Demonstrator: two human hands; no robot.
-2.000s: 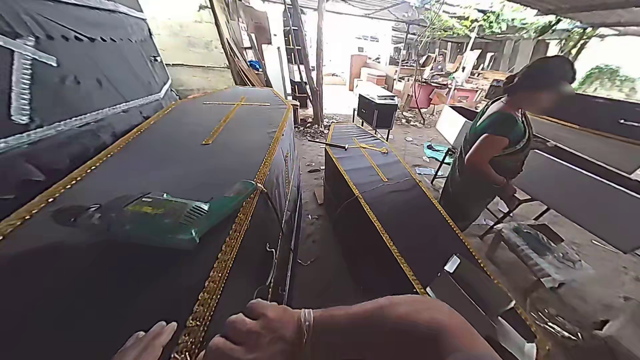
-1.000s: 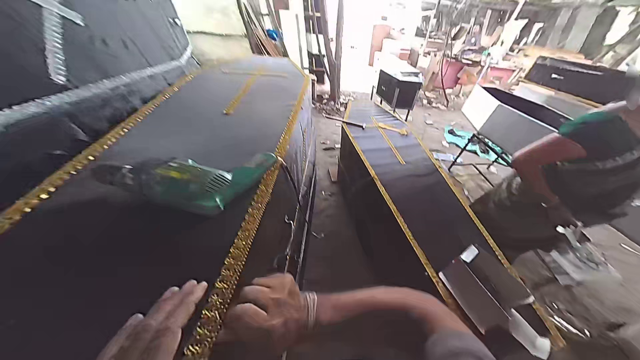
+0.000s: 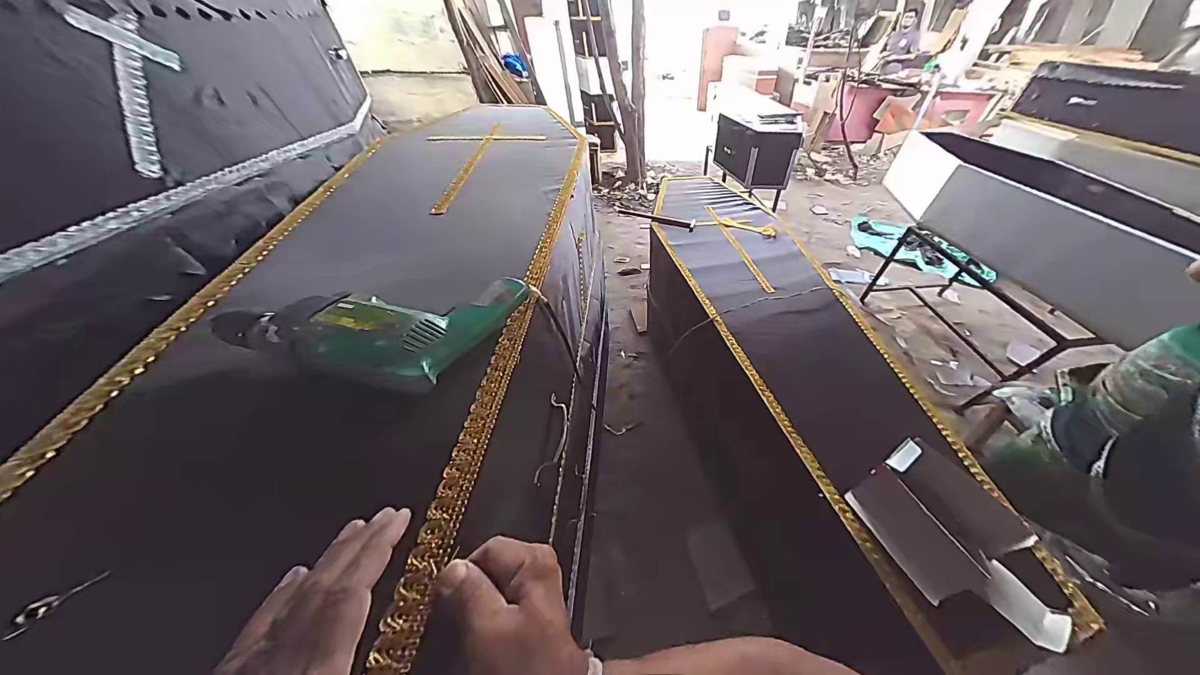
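A dark cloth-covered coffin point(image 3: 309, 422) with gold braid trim point(image 3: 469, 459) along its edges and a gold cross point(image 3: 469, 164) on the lid lies before me. My left hand point(image 3: 323, 600) rests on the lid beside the trim, fingers extended, holding nothing. At the trim's outer side is my right hand point(image 3: 511, 605), its fingers curled against the lid's edge; whether anything is pinched in them cannot be seen. A green power drill point(image 3: 403, 342) lies on the lid beyond both hands, its handle over the trim. A small thin metal item point(image 3: 37, 609) lies at the lower left.
A second dark coffin point(image 3: 797, 375) stands to the right, bearing a hammer point(image 3: 661, 221) and an opened cardboard box point(image 3: 923, 534). Between the coffins runs a narrow floor strip. A person point(image 3: 1125, 441) is at the far right near an open coffin point(image 3: 1059, 234) on a metal stand point(image 3: 975, 319).
My left hand has come further into view on the lid. The person at the right has moved rightward and lower, partly out of view. The drill still lies on the lid.
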